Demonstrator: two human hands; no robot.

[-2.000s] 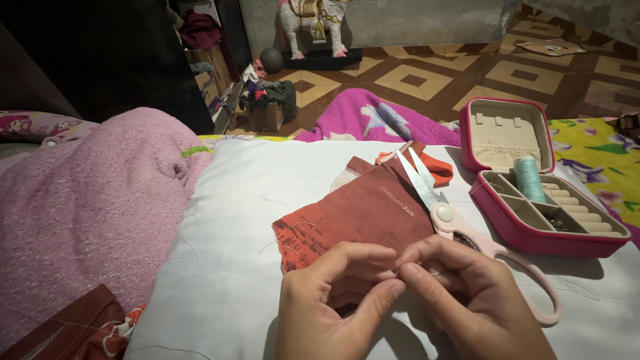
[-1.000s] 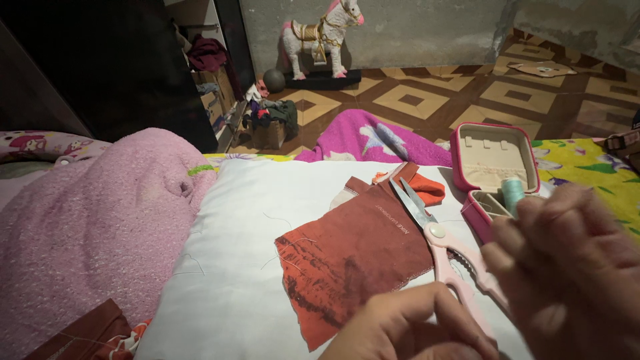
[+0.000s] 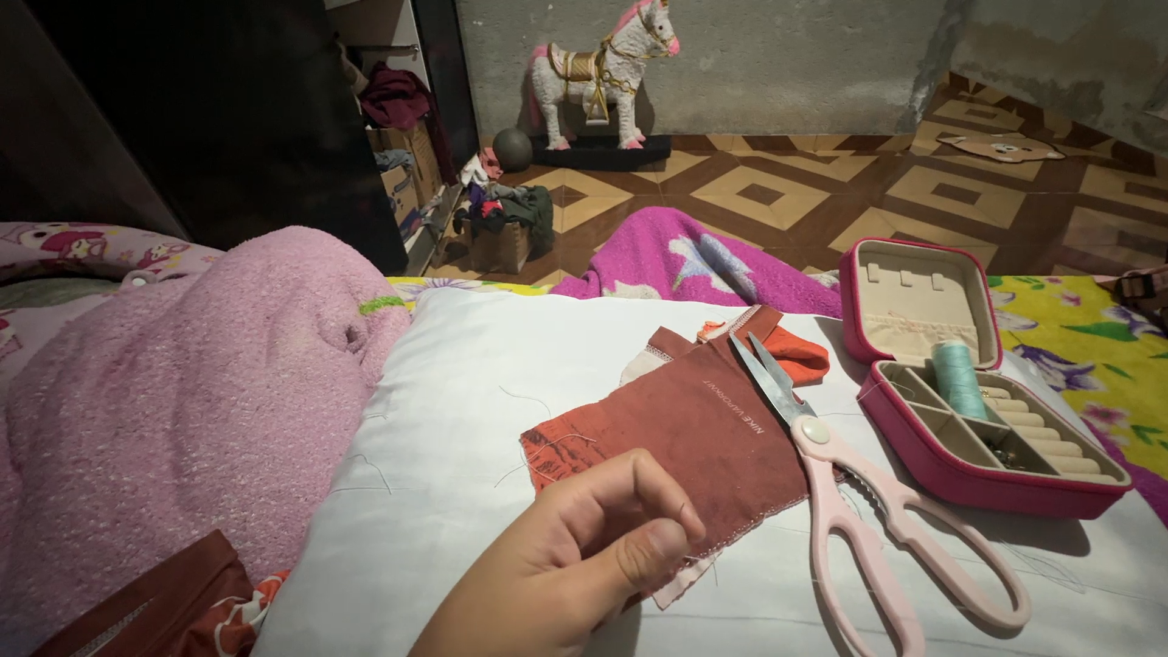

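Observation:
My left hand [image 3: 630,538] is over the lower part of a brown-red fabric piece [image 3: 675,420], its thumb and index finger pinched together. A tiny dark sliver shows at the fingertips, a thin needle or thread; which one I cannot tell. The fabric has a patterned orange-red end and a stitched edge, and lies on a white pillow [image 3: 465,392]. Scissors with pale pink handles [image 3: 862,520] rest on its right side, blades slightly apart. To their right stands an open pink sewing box [image 3: 985,488], with a teal thread spool [image 3: 958,379] leaning in it. My right hand is out of view.
A pink fleece blanket [image 3: 201,411] bulges at the left, with more brown-red fabric [image 3: 155,593] at the lower left corner. Beyond the pillow are a magenta blanket [image 3: 648,251], a box of clothes [image 3: 502,237] and a toy horse [image 3: 593,82] on the tiled floor [image 3: 757,192]. Loose threads lie on the pillow.
Two seconds ago both hands met over the fabric's lower edge. They then parted, and my right hand, seen near the sewing box a second ago, has left the view.

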